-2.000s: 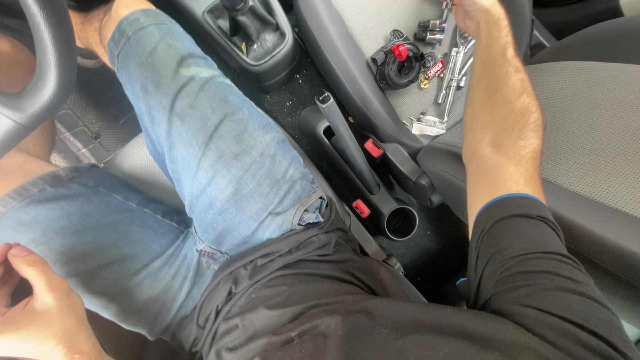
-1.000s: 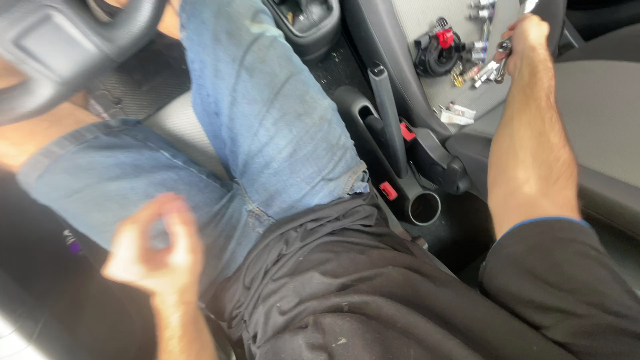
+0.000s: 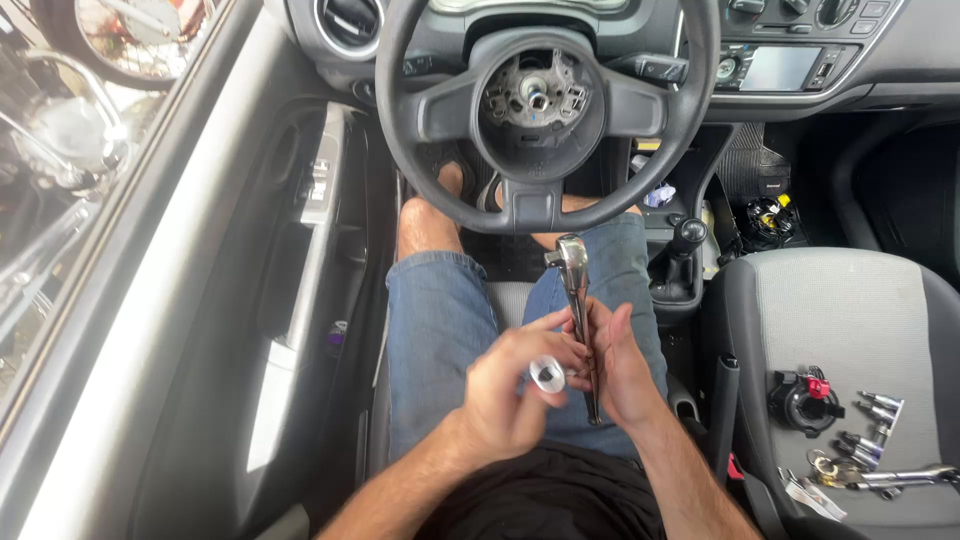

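My right hand [image 3: 622, 360] holds a chrome ratchet [image 3: 574, 277] upright over my lap, its head pointing toward the steering wheel [image 3: 390, 142]. In my left hand [image 3: 506, 390] is a shiny metal socket [image 3: 547, 374], its open end facing up; this hand's fingertips also reach the ratchet handle. Beyond both hands, the wheel's hub stands uncovered, showing a metal plate and the central bolt [image 3: 537, 97]. A steering column clock spring [image 3: 806, 401] with a red connector lies on the passenger seat.
On the passenger seat [image 3: 832, 300] are several socket bits [image 3: 862, 450], another ratchet [image 3: 907, 477] and keys [image 3: 823, 466]. The gear lever [image 3: 688, 236] and handbrake [image 3: 724, 405] rise right of my legs. The driver's door [image 3: 225, 300] is on the left. Wiring [image 3: 770, 221] lies in the passenger footwell.
My right hand has come from the passenger seat to my lap, bringing the ratchet. My left hand has met it there and now holds a socket. The view has swung up to the steering wheel.
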